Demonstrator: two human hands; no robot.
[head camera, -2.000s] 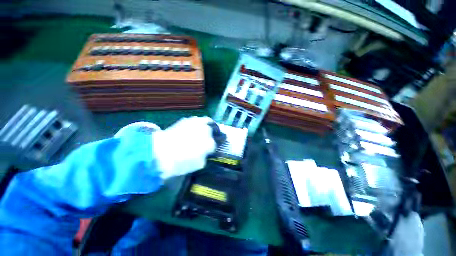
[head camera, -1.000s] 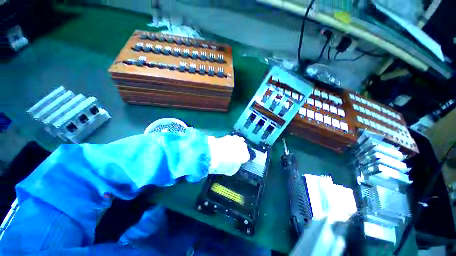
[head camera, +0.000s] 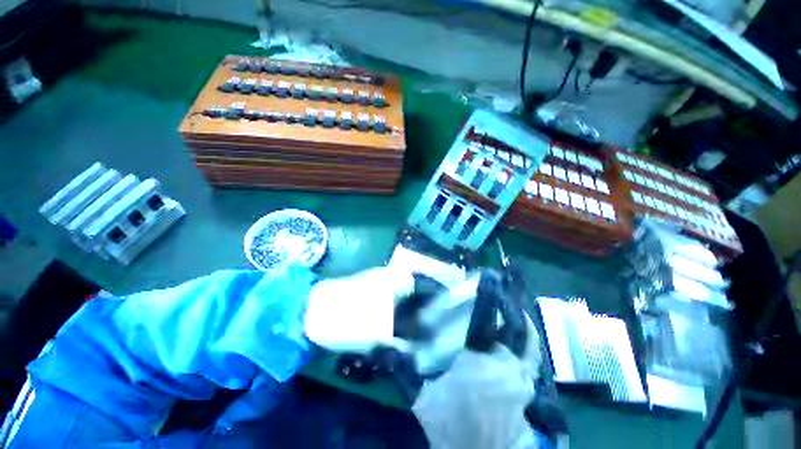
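Observation:
My left hand (head camera: 364, 307), in a white glove with dark fingertips, and my right hand (head camera: 481, 386), in a similar glove, meet over the dark jig base (head camera: 367, 364). Between them they hold a blurred silver heat sink (head camera: 446, 326). Another silver heat sink (head camera: 426, 265) shows in the far end of the jig, just beyond my fingers. My hands hide most of the base. The pale jig cover (head camera: 465, 215) with windows leans behind the jig on the tray stacks. The electric screwdriver is largely hidden behind my right hand.
A stack of transistor trays (head camera: 299, 167) stands at the back left. A white screw dish (head camera: 285, 239) is left of the jig. Finished heat sinks (head camera: 114, 210) lie far left. Loose heat sinks (head camera: 593, 346) lie right. Pad trays (head camera: 575, 219) are behind, below a raised shelf (head camera: 650, 57).
My right hand has come in from the lower right with the heat sink, over the jig. My left hand has moved toward me from the jig's far end and now touches that heat sink.

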